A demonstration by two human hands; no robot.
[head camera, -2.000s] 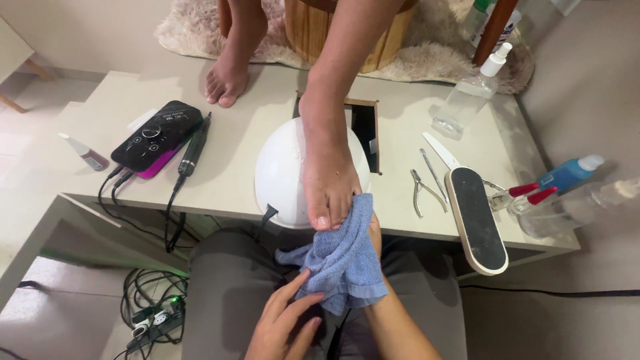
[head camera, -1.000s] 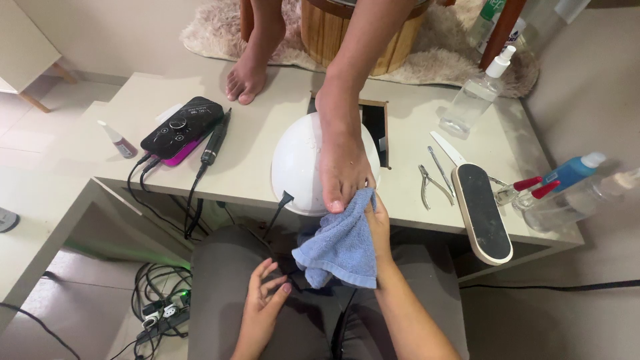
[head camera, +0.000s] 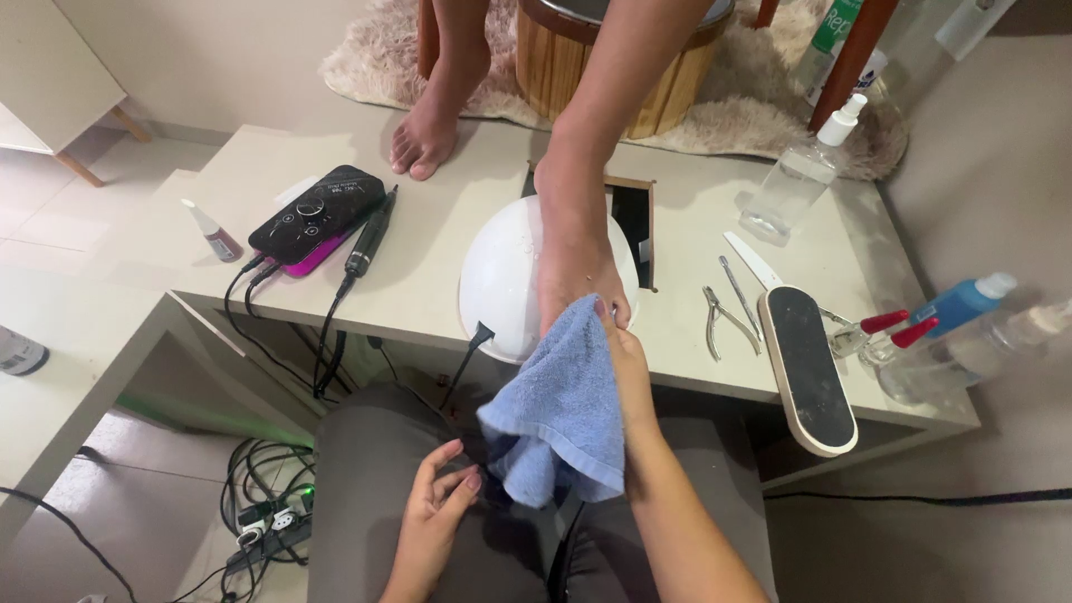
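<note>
My right hand (head camera: 630, 368) holds a blue terry cloth (head camera: 561, 410) against the toes of another person's foot (head camera: 578, 243). Part of the toes is covered by the cloth. That foot rests over a white domed lamp (head camera: 494, 276). My left hand (head camera: 440, 507) hovers above my lap, left of the hanging cloth, palm partly up with fingers bent and apart, holding nothing. On the bench to the right are cuticle nippers (head camera: 722, 322), a metal cuticle pusher (head camera: 739, 293) and a foot file (head camera: 808, 368) with a dark abrasive face.
A nail drill control unit (head camera: 318, 213) with its handpiece (head camera: 368, 239) and a small bottle (head camera: 213, 230) are at left. At right stand a clear spray bottle (head camera: 796, 180), a blue bottle (head camera: 963, 306) and red-handled tools (head camera: 888, 327). Tangled cables (head camera: 260, 511) lie below.
My left hand was close to the cloth two seconds ago and has drawn back from it toward the lower left. My right hand keeps the cloth at the toes; its folds hang differently.
</note>
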